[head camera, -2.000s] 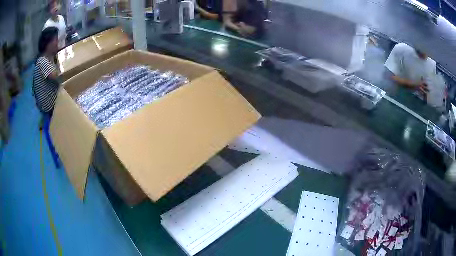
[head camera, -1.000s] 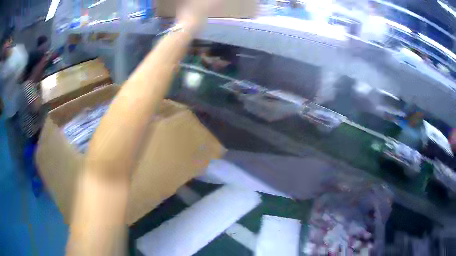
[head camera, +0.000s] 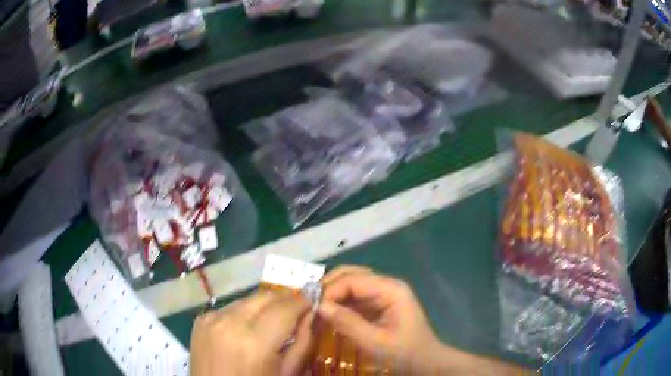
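My left hand (head camera: 254, 330) and my right hand (head camera: 379, 312) meet at the bottom centre, over a block of glossy orange parts (head camera: 335, 354). Their fingertips are together on a small greyish-white piece (head camera: 314, 292), blurred, which seems pinched by both hands. A strip of white pads with black dots (head camera: 293, 272) stands at the block's top edge, just beyond my fingers. My hands hide much of the block.
A white dotted pad sheet (head camera: 125, 312) lies at left. Behind it is an open clear bag of padded wired pieces (head camera: 176, 209). Flat clear bags (head camera: 338, 139) lie at centre back, and a bag of orange parts (head camera: 563, 220) at right. A conveyor runs behind.
The view has swung right and down from the carton to the bench. The raised bare arm is gone; both hands are now together at the orange block.
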